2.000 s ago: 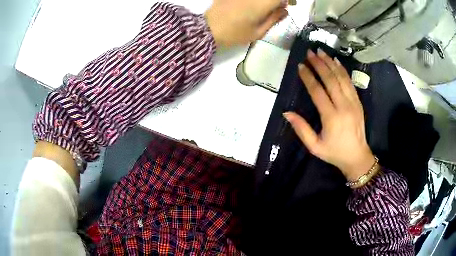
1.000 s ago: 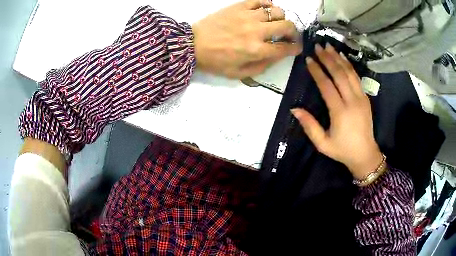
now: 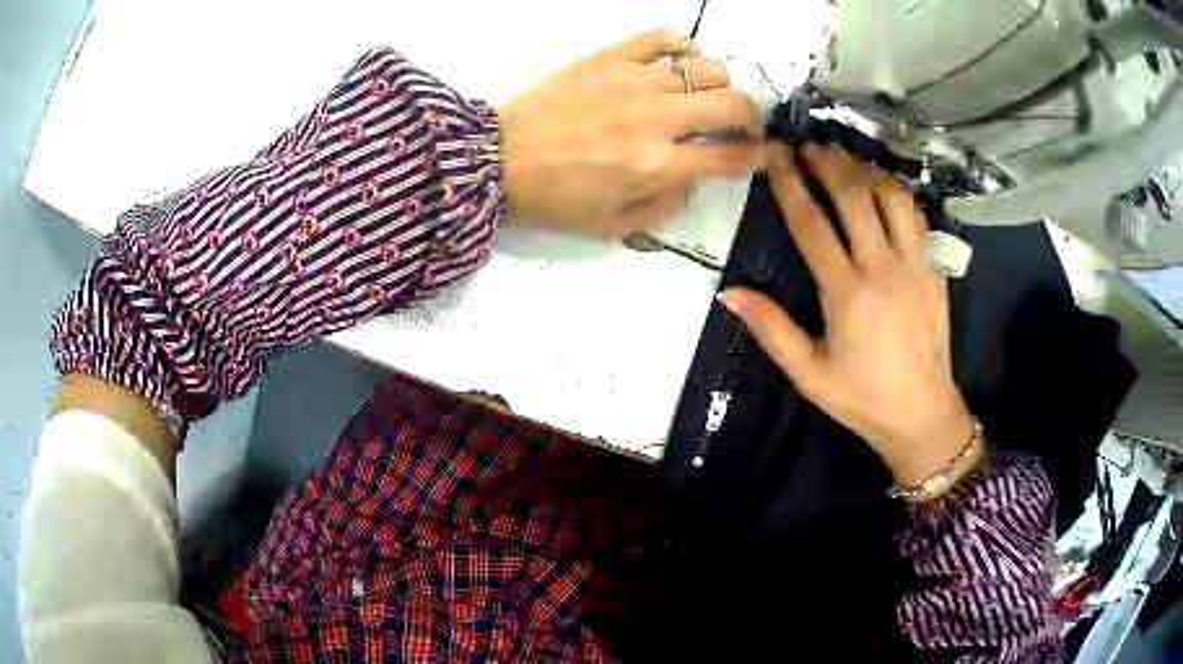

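Note:
Black cloth (image 3: 778,493) lies on the machine table and hangs over my lap. A dark zipper (image 3: 737,340) runs along its left edge, with a shiny silver slider (image 3: 715,410) near the table's front edge. My right hand (image 3: 869,311) lies flat on the cloth, fingers spread, fingertips just below the needle area (image 3: 830,114). My left hand (image 3: 636,136) is left of the needle area, fingers bent, fingertips at the cloth's upper left edge. It is slightly blurred, and whether it pinches the cloth cannot be told.
The grey-white sewing machine head (image 3: 1012,91) fills the upper right. A small whitish knob (image 3: 948,254) is right of my right hand. The white table (image 3: 545,324) has its front edge above my checked apron (image 3: 454,545). Cluttered items with something red (image 3: 1074,597) show at lower right.
My left hand has come down and right from the top edge to the cloth beside the needle area. My right hand stays flat on the cloth, shifted slightly with it.

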